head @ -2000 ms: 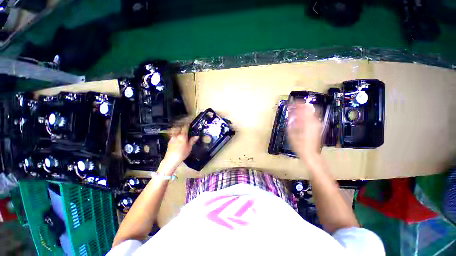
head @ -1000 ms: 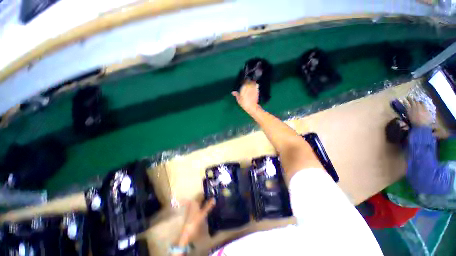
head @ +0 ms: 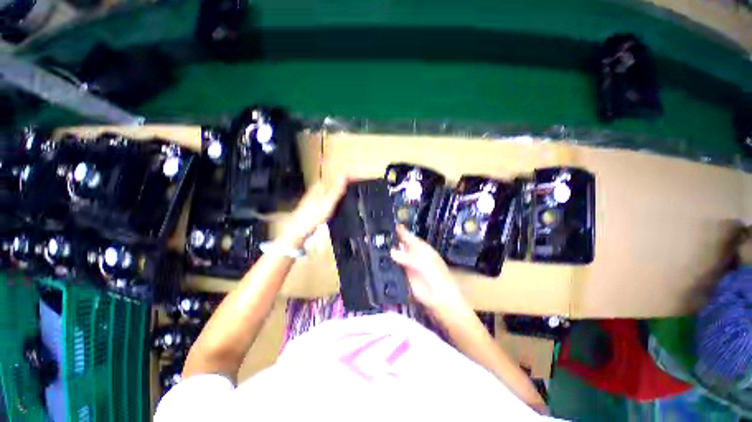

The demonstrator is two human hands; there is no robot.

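A black housing (head: 368, 243) is held upright and slightly tilted in front of my body, its narrow face with round dark rings turned up. My left hand (head: 317, 209) grips its upper left edge. My right hand (head: 422, 262) holds its right side, fingers on the edge. Just right of it, a glossy open housing shell (head: 415, 194) lies on the tan bench, partly hidden behind the held unit. Two more open shells, a middle one (head: 476, 222) and a right one (head: 563, 216), lie beside it, each showing a silver disc and a tan circle.
Stacked black housings (head: 91, 189) fill the bench's left end. A green crate (head: 103, 346) stands lower left. The green conveyor (head: 462, 74) beyond carries black units spaced apart. A red stool (head: 622, 358) and another person's patterned sleeve (head: 727, 317) are at the right.
My right hand has come back from the conveyor, and both hands now hold a housing. Three open shells show to its right. The view has swung back down toward the bench.
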